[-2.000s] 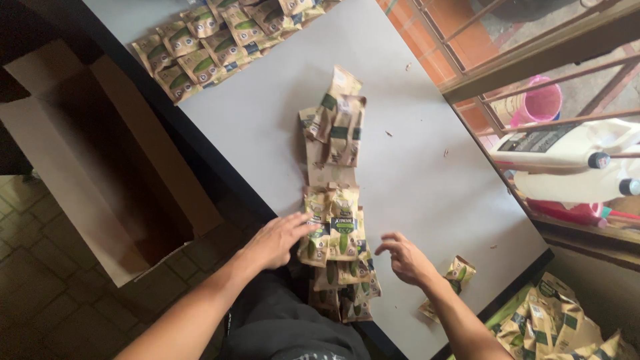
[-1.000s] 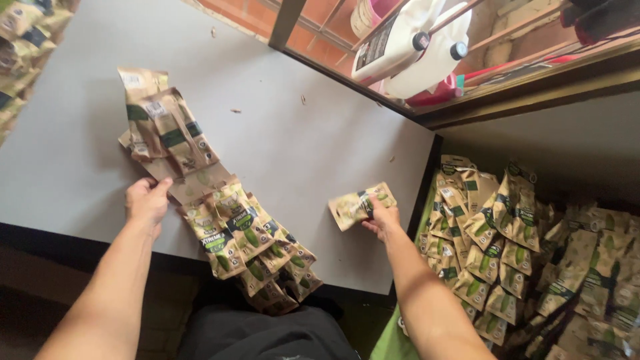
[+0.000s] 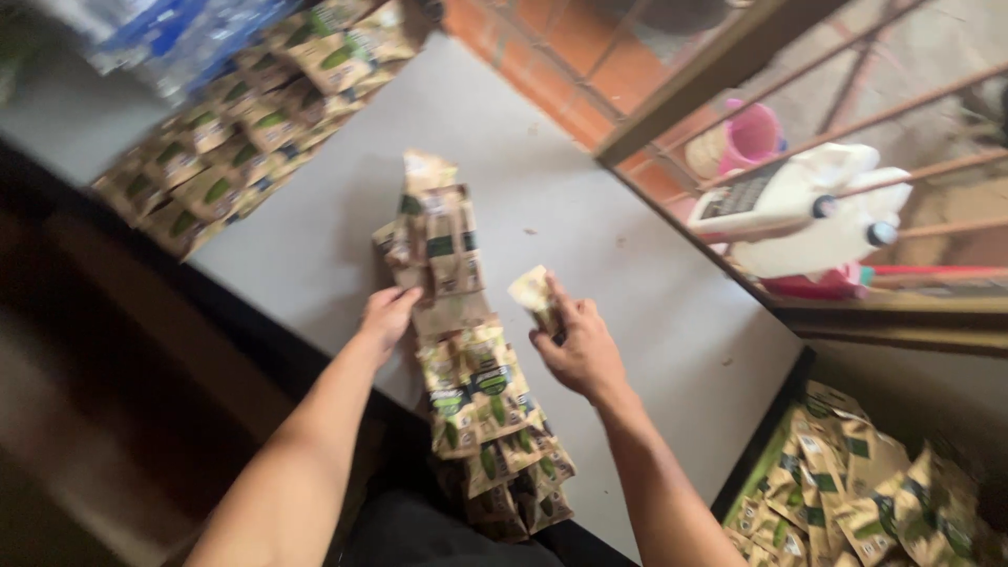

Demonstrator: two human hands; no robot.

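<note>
A long strip bearing rows of small tan and green packets (image 3: pixel 496 378) lies across the grey table and hangs over its near edge. My left hand (image 3: pixel 387 319) pinches the left edge of the strip at its bare brown middle part (image 3: pixel 453 315). Beyond that part, more packets (image 3: pixel 449 236) lie on the strip's far end. To the right of the strip, my right hand (image 3: pixel 579 339) holds a single small packet (image 3: pixel 535 295) between thumb and fingers, above the table and apart from the strip.
Rows of similar packets (image 3: pixel 260 118) lie on the table at the upper left, beside clear and blue plastic (image 3: pixel 181 39). More packets (image 3: pixel 835 480) are heaped at the lower right, below the table. Behind window bars stand white jugs (image 3: pixel 819 213) and a pink bucket (image 3: pixel 748 134).
Two seconds ago my right hand was empty and a loose packet lay on the table; now the hand holds a packet. My left hand has moved up the strip to its bare part. The view has swung.
</note>
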